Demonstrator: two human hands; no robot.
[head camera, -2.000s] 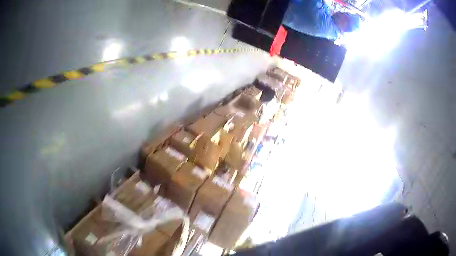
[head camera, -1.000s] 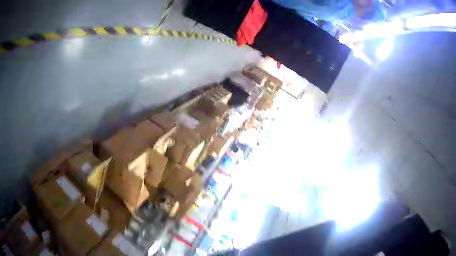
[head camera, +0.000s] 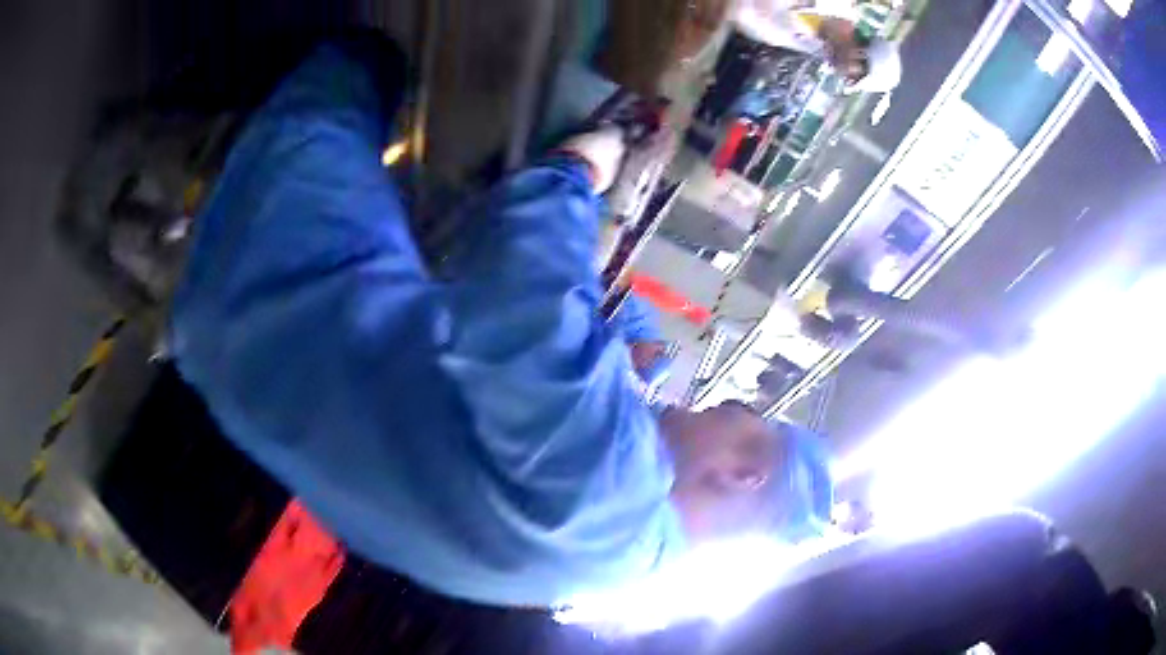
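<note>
Neither of my hands is in the picture. Nearest in front of me is a person in a blue smock (head camera: 422, 346) and blue cap (head camera: 803, 480), shown sideways. The person's hand (head camera: 598, 151) is at a dark object near the top middle; what it holds is too blurred to tell. A brown carton or board (head camera: 646, 45) shows just above that hand.
A red cloth (head camera: 284, 582) hangs on a black surface (head camera: 160, 473) at lower left. Yellow-black floor tape (head camera: 64, 410) runs at the left. Another person's blue sleeve (head camera: 633, 317) shows behind. A dark strap or arm (head camera: 933, 595) crosses the lower right. Bright lamps glare at right.
The row of cartons has left the picture. The person in blue, earlier at the top edge, now fills the middle. The red cloth has shifted from the top to the lower left.
</note>
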